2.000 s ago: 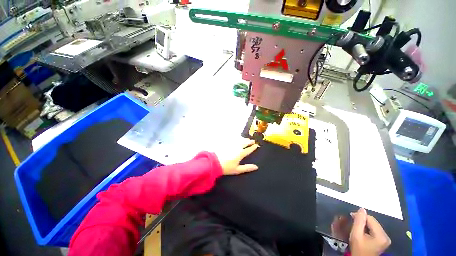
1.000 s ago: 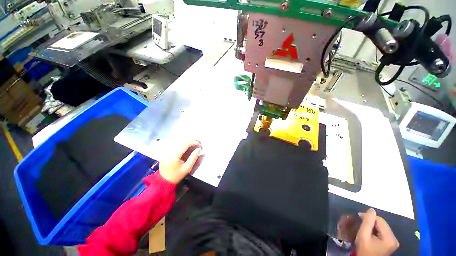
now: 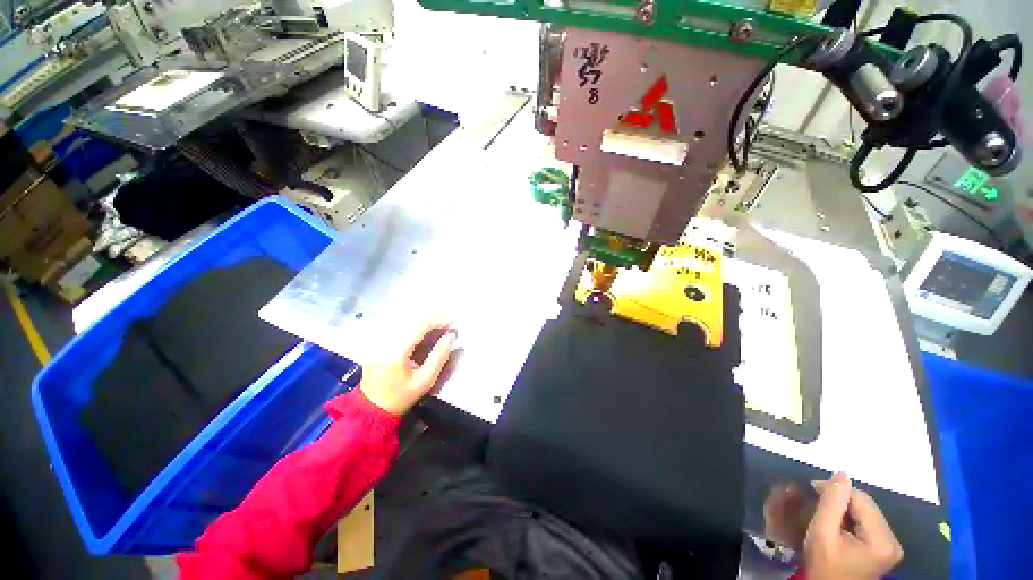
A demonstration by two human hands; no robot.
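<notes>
A black fabric panel (image 3: 623, 425) lies flat, its far edge at the yellow template (image 3: 668, 297) under the machine head (image 3: 640, 125). The needle and presser foot area (image 3: 604, 272) is over the template's left end, by a dark round spot. My left hand (image 3: 410, 372) rests with curled fingers on the near edge of the metal feed plate (image 3: 397, 272), left of the panel. A small dark spot shows at its fingertips; I cannot tell if it is held. My right hand (image 3: 850, 530) is curled, right of the panel, cut off below; its grip is unclear.
A blue bin (image 3: 85, 487) with black panels stands at left. Another blue bin (image 3: 988, 453) is at right, below the control panel (image 3: 966, 281). A green bracket (image 3: 691, 32) and black cabled fittings (image 3: 884, 96) hang above. Other machines stand at the back left.
My left hand has moved from the fabric by the template to the plate's left part. In the last second both hands stay put. The view has shifted slightly since the first frame.
</notes>
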